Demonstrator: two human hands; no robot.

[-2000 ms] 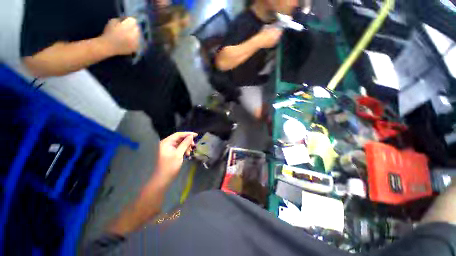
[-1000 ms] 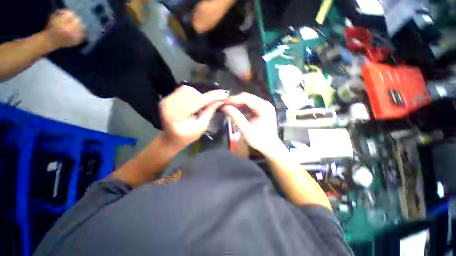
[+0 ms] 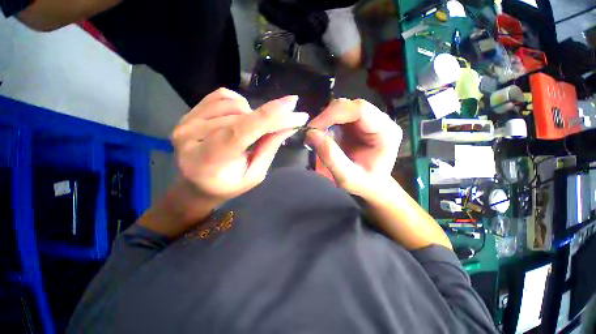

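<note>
My left hand (image 3: 225, 143) and my right hand (image 3: 359, 143) are raised in front of my chest, both bare, with their fingertips almost meeting. A tiny dark piece (image 3: 305, 129) shows between the fingertips. Both hands appear to pinch it. Its shape is mostly hidden by the fingers and too small to make out.
The green-mat bench (image 3: 421, 186) on the right holds an orange-red case (image 3: 554, 104), a white tray (image 3: 457, 128), white containers and loose tools. A blue rack (image 3: 91, 150) stands on the left. Two people stand beyond my hands.
Since two seconds ago my right hand has come from the bench side to meet my left hand at the small piece. The view has shifted, and the hands now appear larger.
</note>
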